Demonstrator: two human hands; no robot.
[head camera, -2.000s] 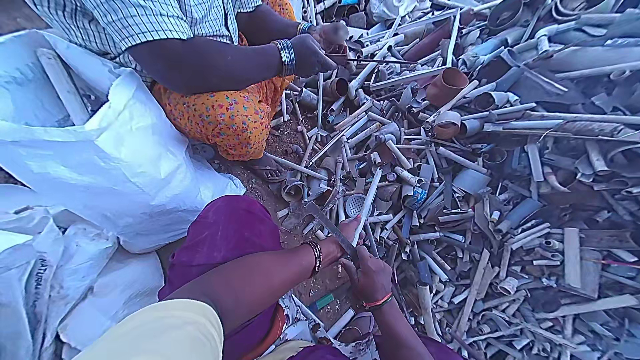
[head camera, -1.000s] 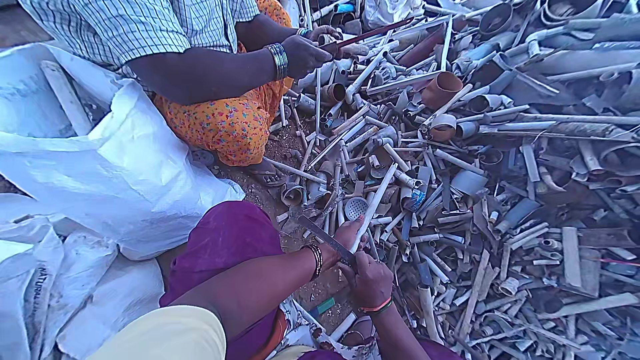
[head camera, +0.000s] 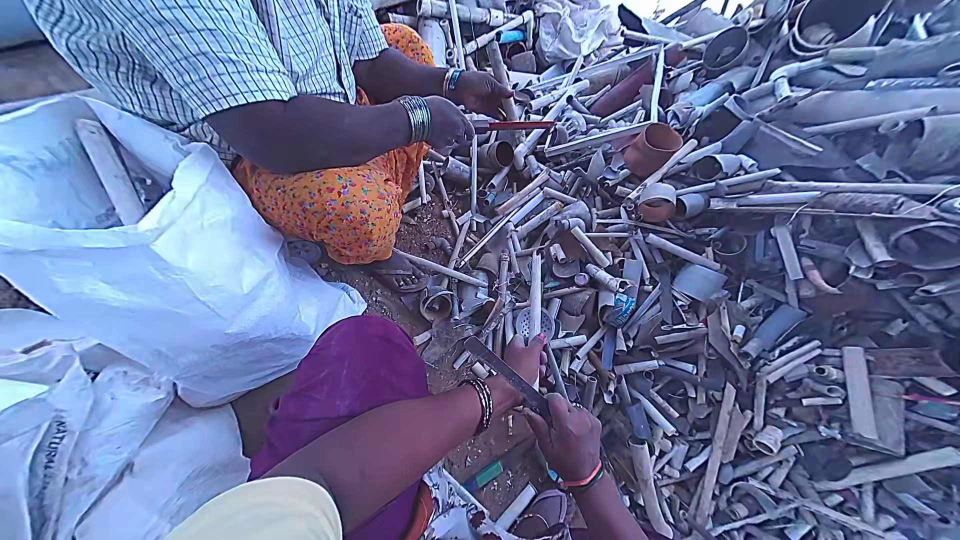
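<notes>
My left hand (head camera: 523, 369) is closed around the lower part of a slim white plastic pipe (head camera: 535, 296), which points up and away over the scrap pile. My right hand (head camera: 568, 435), just below and to the right, grips a flat metal blade (head camera: 504, 371). The blade slants up to the left, crossing over my left hand and wrist. Its handle end is hidden in my right fist. A round perforated disc (head camera: 534, 322) lies behind the pipe. Cut pipe pieces (head camera: 600, 277) and fittings lie all about.
Across from me sits a person in a checked shirt (head camera: 187, 60), holding a red-edged tool (head camera: 517, 126). White woven sacks (head camera: 187, 285) stand at the left. A heap of plastic pipe scrap (head camera: 780, 330) covers the right side. A green piece (head camera: 484, 476) lies near my lap.
The white pipe in my left hand now stands more upright than before, when it leaned right. The other person's tool has lowered and tilted level, and their hands have shifted.
</notes>
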